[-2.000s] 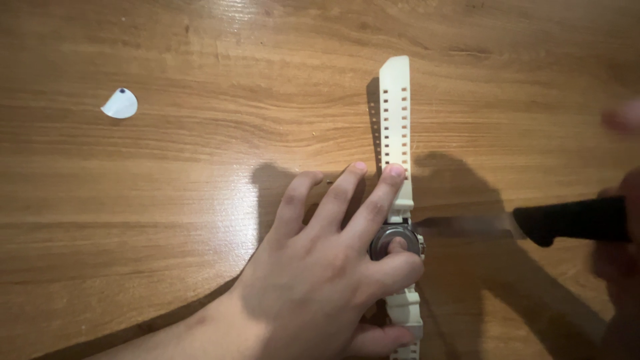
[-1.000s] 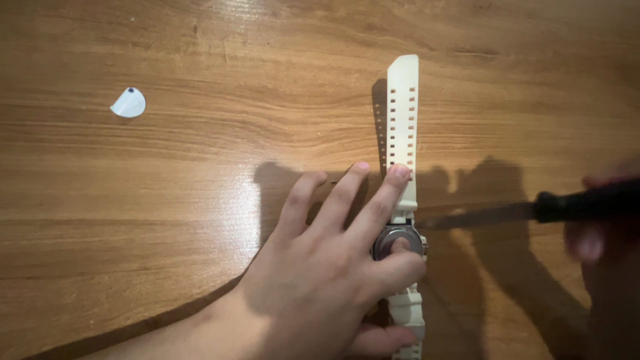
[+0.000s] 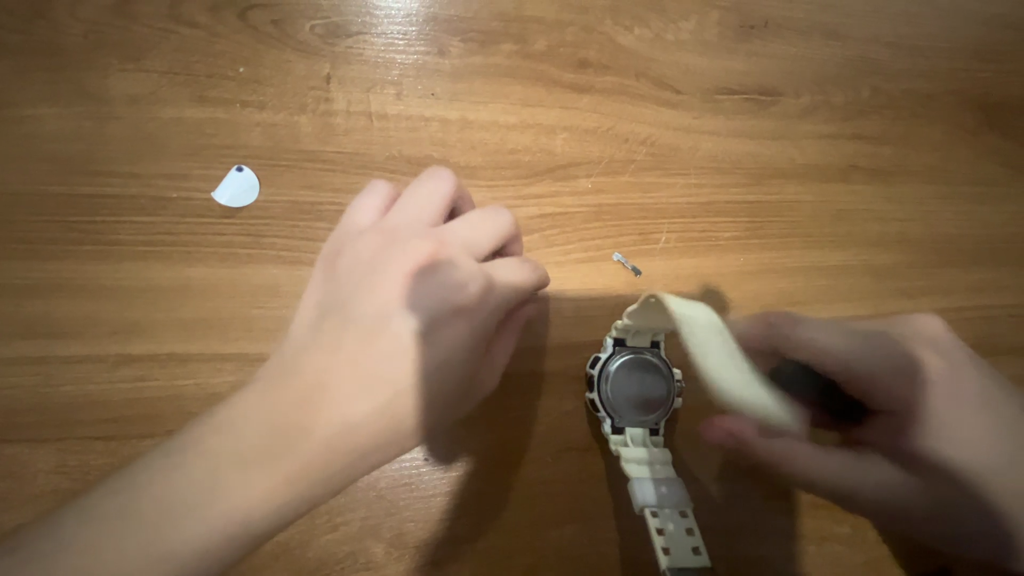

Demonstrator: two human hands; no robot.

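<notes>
A wristwatch with a cream strap lies on the table, its metal case back [image 3: 638,387] facing up. The upper strap part [image 3: 720,360] bends over to the right, its end at the fingers of my right hand [image 3: 864,416]. A black handle [image 3: 816,392] shows dimly within that hand; its blade is hidden. My left hand [image 3: 424,296] is left of the watch, fingers curled, touching no part of it; whether something small is in its fingertips is hidden. The lower strap part [image 3: 676,536] runs down toward the bottom edge. Above the watch lies a small metal pin or bar [image 3: 627,265].
A small white rounded piece [image 3: 237,186] with a dark dot lies on the wood-grain tabletop [image 3: 512,104] at the left. Shadows of both hands fall across the table around the watch.
My left hand has let go of the watch and moved left. My right hand has come to the upper strap, which was straight and now bends right. The small metal piece now shows above the watch.
</notes>
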